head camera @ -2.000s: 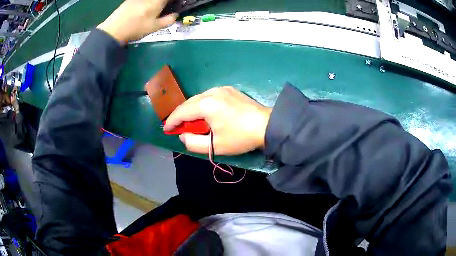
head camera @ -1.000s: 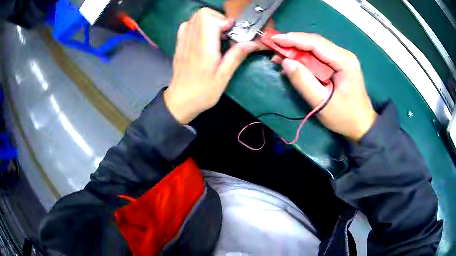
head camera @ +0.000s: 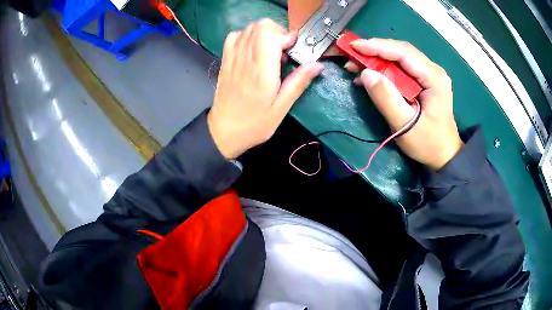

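A grey metal strip (head camera: 316, 37) with several shiny round spots lies slanted over the orange-brown pad (head camera: 301, 12) at the top centre; its far end is cut off by the picture's edge. My left hand (head camera: 257, 82) holds the strip's near end between thumb and fingers. My right hand (head camera: 417, 100) grips the red test probe (head camera: 387, 71), its fine tips at the strip, beside the round spots. Whether the tips touch is too small to tell. Pink-red and black leads (head camera: 376, 151) run from the probe and loop over the bench edge.
The green bench (head camera: 393, 24) curves down the right, with a white rail (head camera: 484, 66) beyond it. An orange-red plug (head camera: 164, 11) with a thin wire is at the top left. A blue stool (head camera: 91, 30) stands on the grey floor (head camera: 72, 121), which has a yellow line.
Two seconds ago the left hand was across the rail and the pad was bare. Now it holds the strip there. Since one second ago, the probe tips have shifted slightly along the strip as the view moved.
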